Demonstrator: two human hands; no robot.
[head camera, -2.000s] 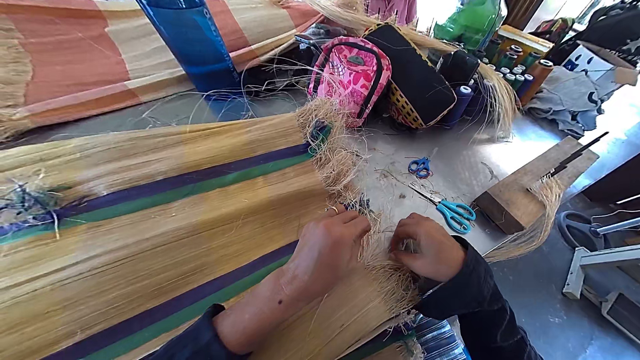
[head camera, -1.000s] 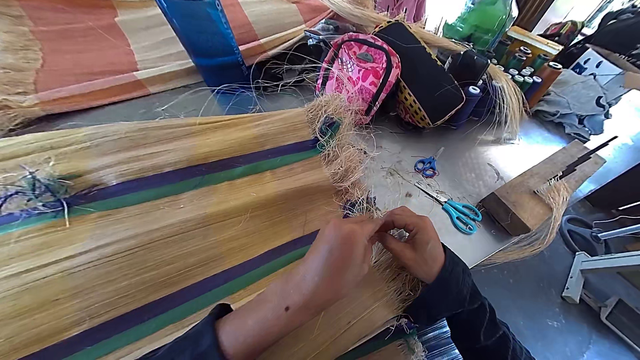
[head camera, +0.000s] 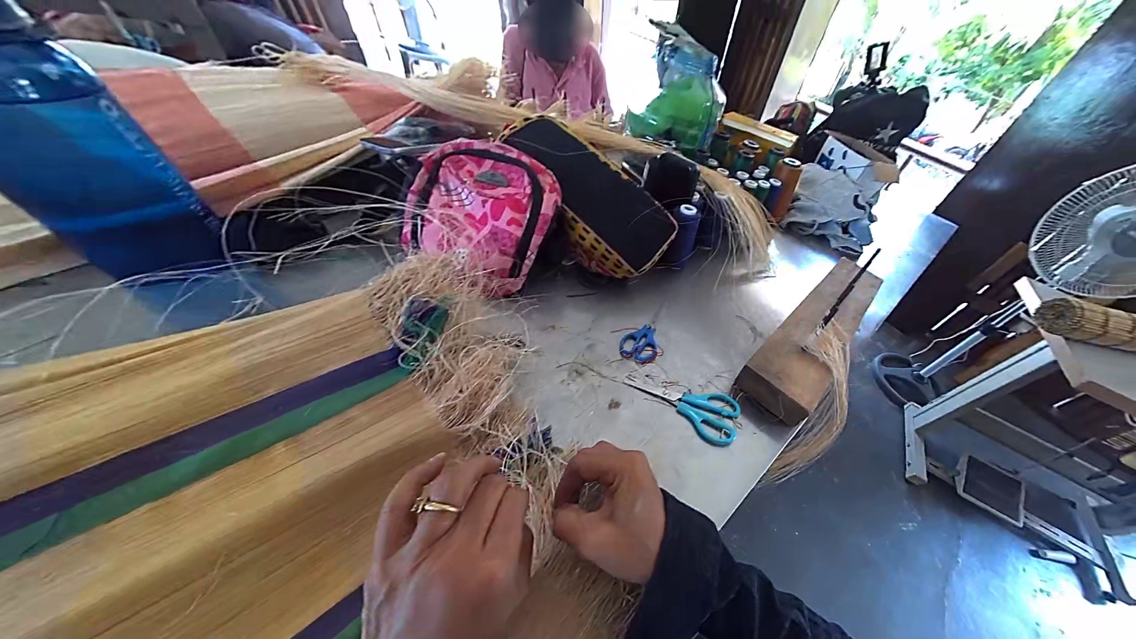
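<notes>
Long straw-coloured fibres with purple and green stripes lie across the table, ending in a tangled, knotted fringe. My left hand rests over the fringe edge, a ring on one finger, its fingertips hidden among the strands. Just to its right, my right hand pinches thin fringe strands between thumb and forefinger. Beyond the hands lie teal-handled scissors, slightly parted, and a smaller blue-handled pair. A wooden block with dark teeth holds a hank of pale fibre at the table corner.
A pink patterned bag, a black case and thread spools stand at the back. A blue container is at left. Beyond sits a person in pink. A fan and metal-framed stand are at right.
The view has tilted up, showing the person in pink and the fan. My hands remain at the fringe; the right hand, touching the left a second ago, is now slightly apart from it.
</notes>
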